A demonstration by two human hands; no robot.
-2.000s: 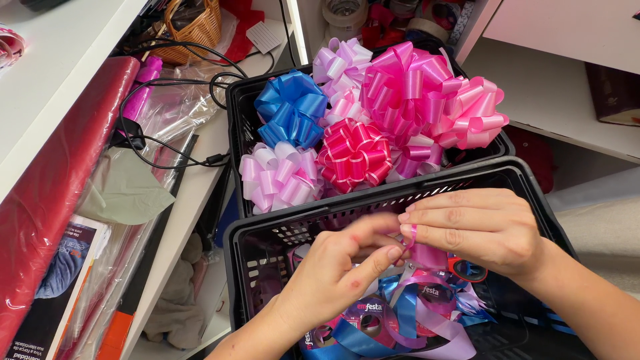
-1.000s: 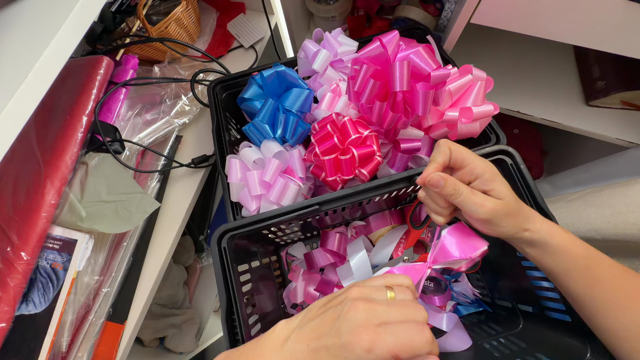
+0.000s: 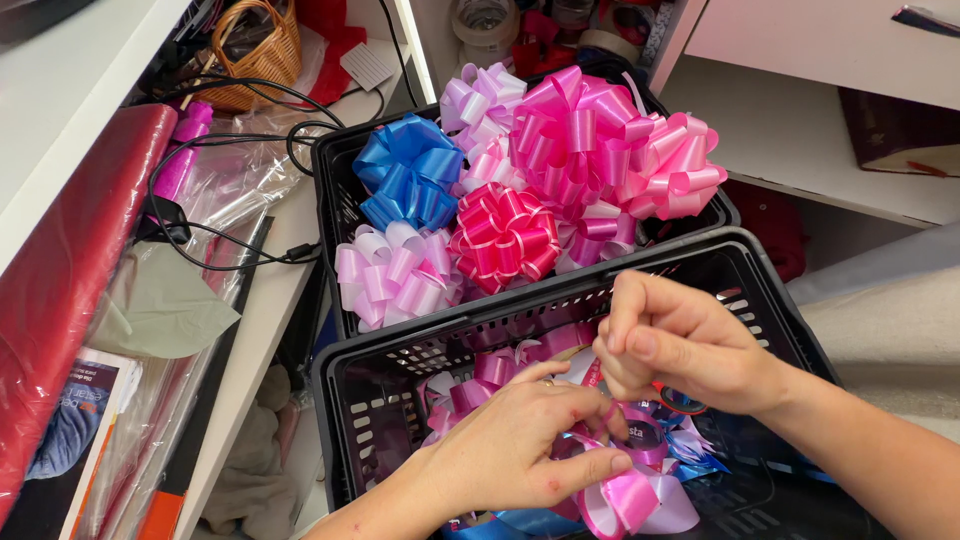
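Over the front black plastic basket [image 3: 480, 330], my left hand [image 3: 540, 442] is spread with its fingers curving round a pink ribbon bow [image 3: 626, 499], its thumb against the ribbon loops. My right hand [image 3: 675, 341] is closed just to the right and above; its thumb and forefinger are pinched, and whatever thin strand they may grip is too small to tell. Beneath both hands lie purple ribbon pieces [image 3: 499, 367], blue ribbon [image 3: 532, 521] and part of an orange-and-black handle [image 3: 679, 401]. The rear basket holds a blue bow [image 3: 411, 172], a red-pink bow [image 3: 506, 238] and several pink and lilac bows.
A white shelf edge [image 3: 255, 390] runs along the left, with a plastic-wrapped red roll [image 3: 82, 285], clear film and black cables [image 3: 225, 142]. A wicker basket [image 3: 262, 56] stands behind. White shelving [image 3: 795, 127] with a dark book [image 3: 900, 135] is at the right.
The right hand was palm down beside the left two seconds ago; it is now a closed fist. The left hand, lower in the view a second ago, now has its fingers spread round the pink ribbon.
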